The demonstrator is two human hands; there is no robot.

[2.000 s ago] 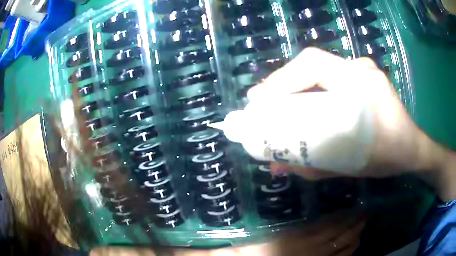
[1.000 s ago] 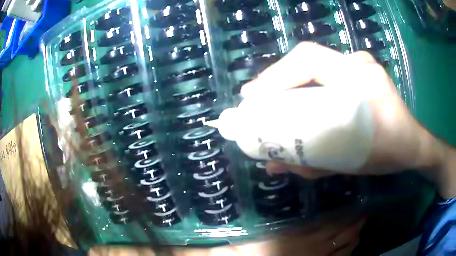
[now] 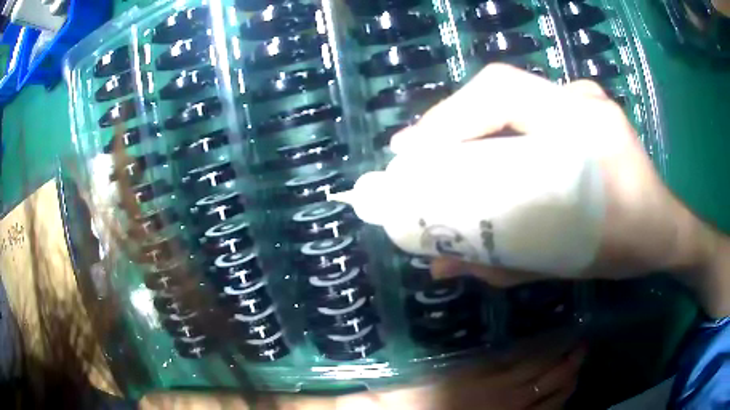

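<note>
My right hand (image 3: 560, 112) holds a white squeeze bottle (image 3: 496, 200) with dark print. Its narrow nozzle points left, its tip at the pin of a black round part (image 3: 316, 188) in the third row from the left. Whether it touches is unclear. Several rows of black parts with short bright pins stand in a clear ridged tray (image 3: 352, 371); pale curved lines show around many nearer pins. My left hand (image 3: 536, 380) is in shadow below the tray's near edge, partly cut off; its grip is unclear.
A tan cardboard piece (image 3: 36, 272) with handwriting lies at the left edge, behind blurred dark strands. Blue bins (image 3: 80, 36) stand at the upper left on the green surface (image 3: 696, 152). Another clear item (image 3: 700, 32) shows at the upper right. A blue sleeve (image 3: 704, 372) is at lower right.
The view has shifted slightly over the tray. The bottle has moved a little with my right hand, its nozzle staying by the same part. My left hand remains low in the picture.
</note>
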